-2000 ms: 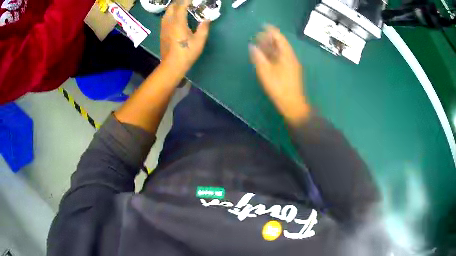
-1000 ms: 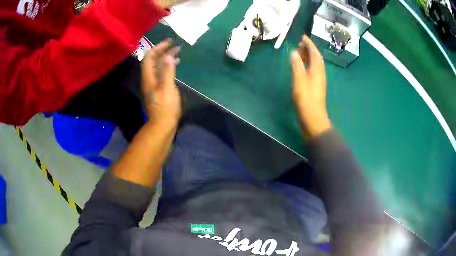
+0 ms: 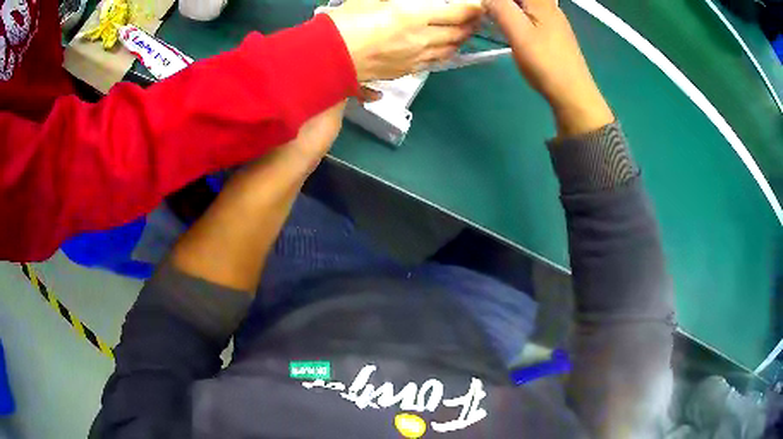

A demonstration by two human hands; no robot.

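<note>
A white camera body part (image 3: 386, 111) lies at the top centre, partly under another person's hand. A thin white rod (image 3: 472, 58) sticks out from it towards my right hand. My left hand (image 3: 324, 127) is at the part's left side, mostly hidden behind the red sleeve and the other person's hand; its grip cannot be seen. My right hand (image 3: 534, 30) is at the top edge, partly cut off, with its fingers beside the other person's fingertips. Whether it holds anything cannot be told.
A person's red sleeve (image 3: 189, 129) crosses over my left forearm, and that person's hand (image 3: 399, 39) reaches over the white part. A cardboard piece with yellow items (image 3: 107, 43) and a red-white label strip (image 3: 154, 53) lie top left. The green bench (image 3: 506, 163) has a curved white line.
The red-sleeved arm has reached in across my left arm. My right hand has moved up to the top edge. The silver-white box is out of view, and the white part now lies under the hands.
</note>
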